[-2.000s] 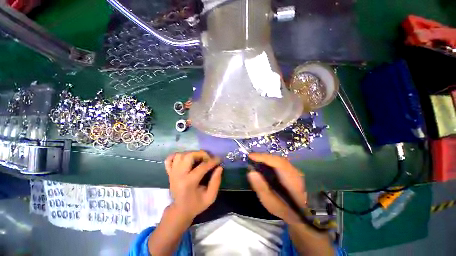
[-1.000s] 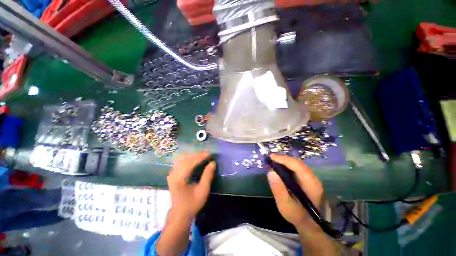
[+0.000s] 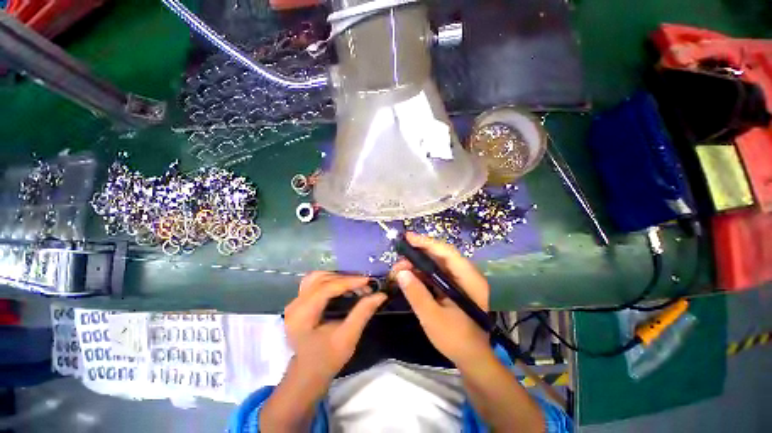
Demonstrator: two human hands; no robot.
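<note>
My right hand [image 3: 446,296] grips the black soldering iron [image 3: 443,281]; its thin metal tip points up and left, just below the hood's rim. My left hand [image 3: 332,320] is closed at the bench's front edge, with a small ring part [image 3: 374,285] showing between thumb and index finger. The fingertips of both hands are close together; whether they touch is unclear. Thin solder wire [image 3: 262,270] runs from the left along the bench to my left hand. Tiny metal components [image 3: 478,221] lie scattered on the purple mat [image 3: 351,245].
A translucent fume hood [image 3: 398,161] hangs over the mat. Left are a heap of rings [image 3: 182,207], two separate rings [image 3: 305,211] and a silvery box [image 3: 63,265]. Right are a round dish [image 3: 535,135], long thin tweezers [image 3: 578,190], a blue box [image 3: 636,161] and red bins [image 3: 745,249].
My right hand and the iron have moved left, close to my left hand. A ring part now shows at my left fingertips. The camera view has shifted too.
</note>
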